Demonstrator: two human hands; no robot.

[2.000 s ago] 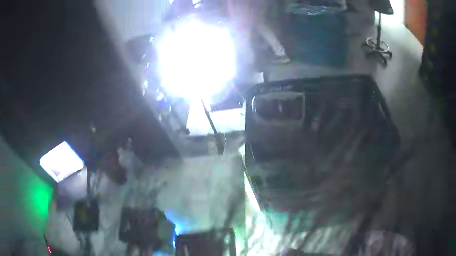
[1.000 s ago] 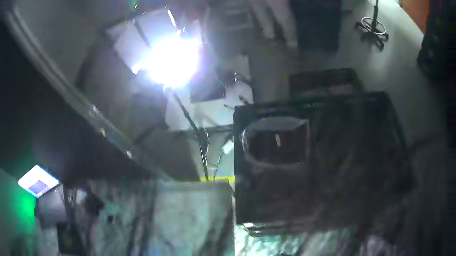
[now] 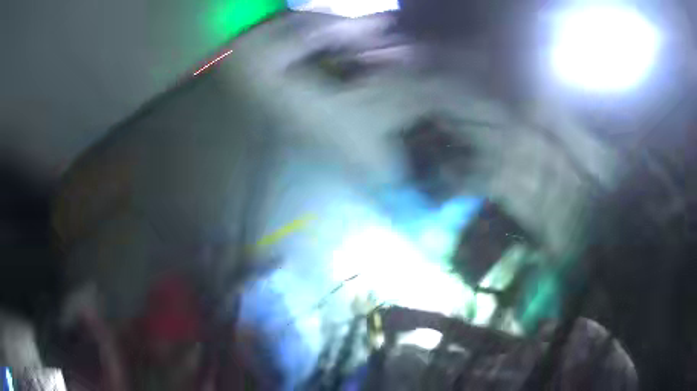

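The view is strongly blurred. A lit lamp face or its glare point(image 3: 382, 267) shows as a blue-white patch low in the middle. A dark curved band point(image 3: 451, 321), possibly a handle, lies just below it. A grey rounded form point(image 3: 588, 355) at the bottom right may be my right hand or sleeve; its fingers and any grip cannot be made out. My left hand cannot be seen. Two dark boxes, probably lamp units, show up and right of the glare, one farther point(image 3: 439, 153) and one nearer point(image 3: 489, 240).
A pale table point(image 3: 527, 153) runs behind the dark boxes. A bright screen point(image 3: 351, 6) is cut by the top edge, with green light to its left. A blinding work light point(image 3: 604, 47) is top right. A blurred red thing point(image 3: 172, 313) is lower left, a yellow floor line point(image 3: 286, 231) nearer the middle.
The view has swung left: the screen has gone from lower left to top middle and the work light to top right. The large dark crate has left view; the blue-white glare has appeared.
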